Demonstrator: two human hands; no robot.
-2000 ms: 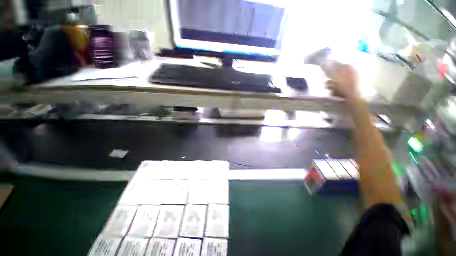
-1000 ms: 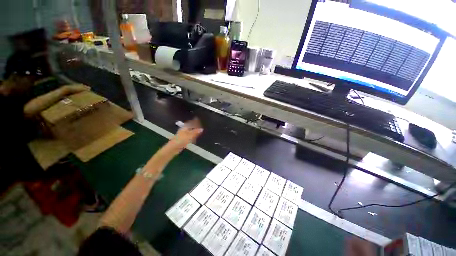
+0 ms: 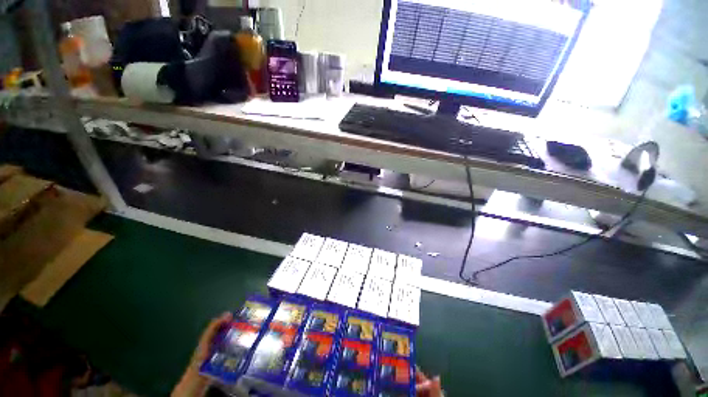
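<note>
Small blue product boxes (image 3: 303, 346) with red and yellow pictures are held as a row at the bottom centre, picture faces up. My left hand (image 3: 203, 350) grips the left end of the row. My right hand (image 3: 428, 383) is at the right end, mostly cut off by the lower edge. Just behind them, a block of white-faced product boxes (image 3: 349, 276) lies label side up on the green bench (image 3: 178, 279); the held row hides its near edge.
Waiting boxes (image 3: 621, 329) stand at the right. Behind the bench run a black belt (image 3: 233, 194) and a shelf with keyboard (image 3: 435, 133), mouse (image 3: 569, 153), monitor (image 3: 481, 50), scanner (image 3: 643, 164), phone (image 3: 282, 71) and label printer (image 3: 182, 70). A brown carton (image 3: 46, 233) is at left.
The view has turned right. My left hand has come back from the reach over the bench's back edge. Both hands now hold a row of boxes, picture faces up. The white block shows fewer rows.
</note>
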